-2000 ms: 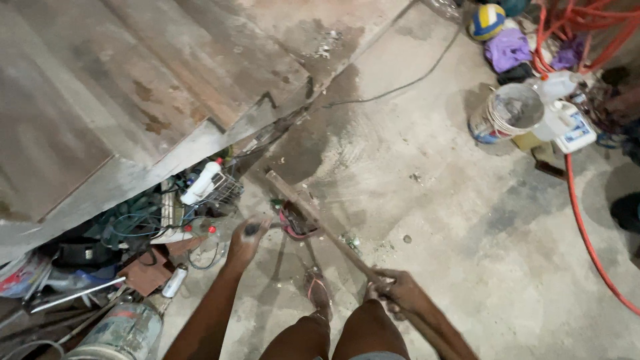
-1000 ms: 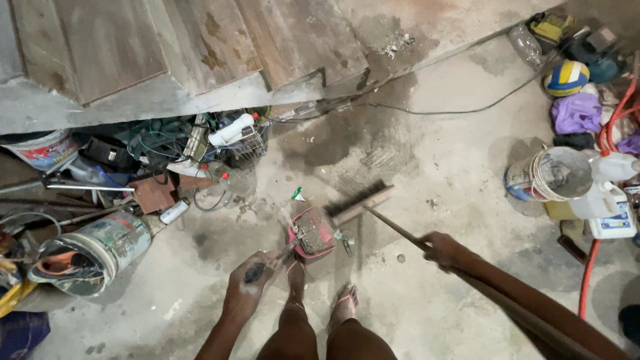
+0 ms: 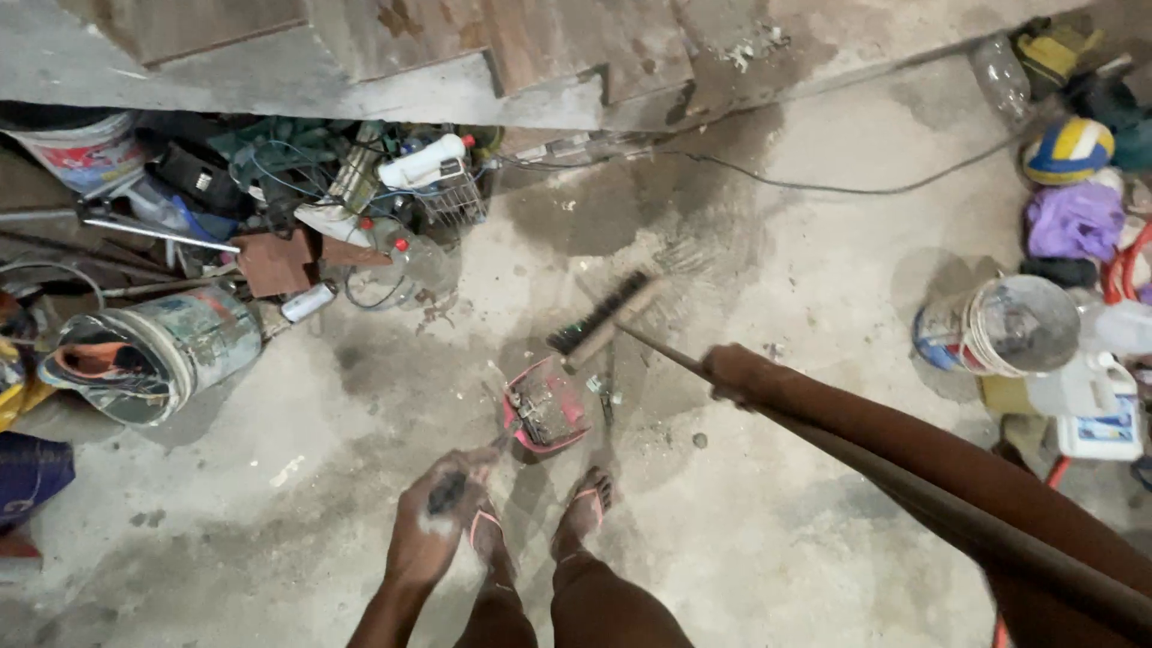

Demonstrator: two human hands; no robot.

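Observation:
My left hand [image 3: 445,499] is closed around the dark-ended handle of a pink dustpan [image 3: 549,409], which lies on the concrete floor just ahead of my feet with grey debris in it. My right hand [image 3: 742,373] grips the long handle of a push broom [image 3: 607,315]. The broom's head, a wooden block with dark bristles, is tilted just beyond the dustpan, close to its far rim; whether they touch, I cannot tell. Small bits of debris lie right of the dustpan.
Concrete steps [image 3: 540,90] run along the top. At left are a paint-stained bucket [image 3: 202,346], a wire basket [image 3: 454,198], bottles and scrap. At right stand another bucket [image 3: 1026,324], plastic jugs [image 3: 1098,409] and a ball [image 3: 1069,151]. A cable [image 3: 837,189] crosses the floor.
Two seconds ago the broom's head was off the dustpan's far left, with the handle crossing over the pan; now it is at the pan's far right. My right hand has moved forward.

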